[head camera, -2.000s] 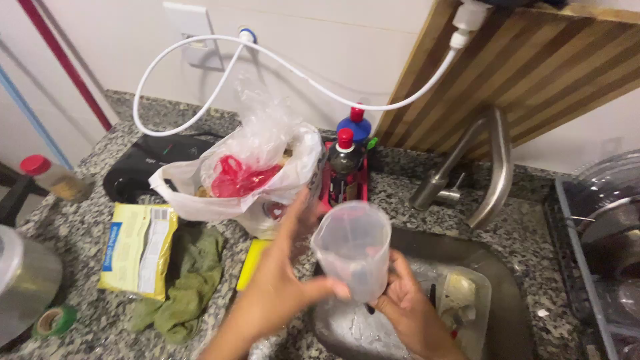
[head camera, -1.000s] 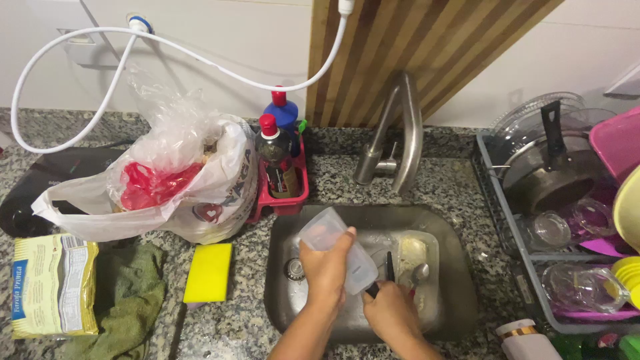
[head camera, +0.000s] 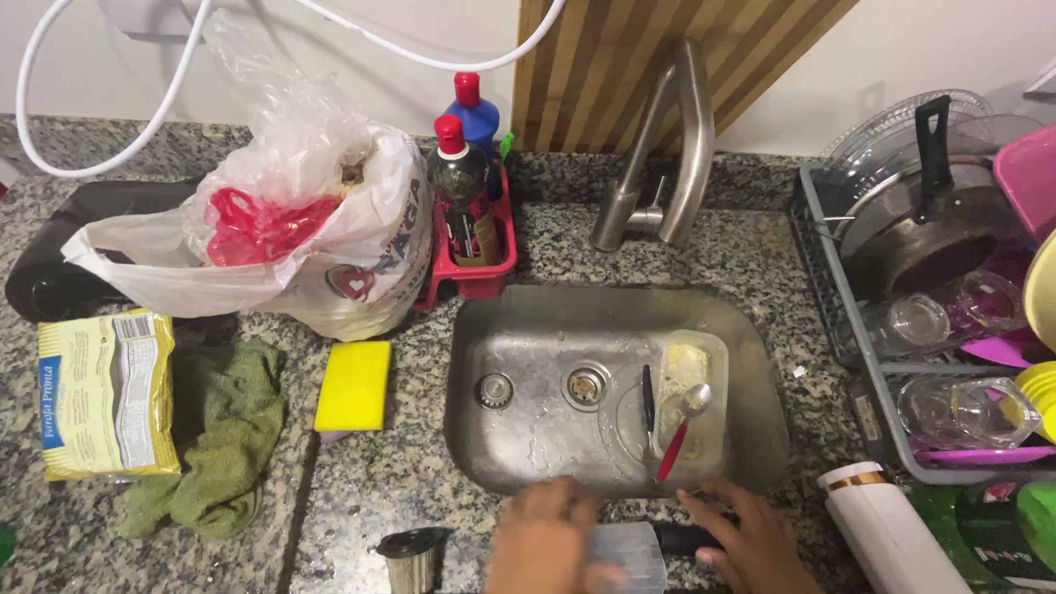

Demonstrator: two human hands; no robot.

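At the sink's front edge, a translucent plastic cup [head camera: 631, 557] lies sideways, with a black handle [head camera: 683, 539] beside it. My left hand [head camera: 544, 536] is blurred at the cup's left side; its grip is unclear. My right hand [head camera: 747, 536] has its fingers apart, thumb near the handle's end. Left of my hands, a small black-rimmed metal container [head camera: 411, 561] is partly cut off. Inside the steel sink [head camera: 520, 346] are a translucent tray [head camera: 716, 396], a spoon with a red handle [head camera: 674, 450] and a black-handled utensil [head camera: 648, 396].
A yellow sponge [head camera: 355, 386], green cloth [head camera: 235, 445], food packet [head camera: 107, 396] and stuffed plastic bag [head camera: 330, 264] occupy the left counter. Behind the sink are bottles in a red caddy [head camera: 483, 285] and a faucet [head camera: 689, 140]. A full dish rack [head camera: 858, 330] and white cylinder [head camera: 895, 528] stand right.
The cup was upright over the sink, then tilted between my hands above it. It now lies at the front edge of the sink, and my hands have come down there.
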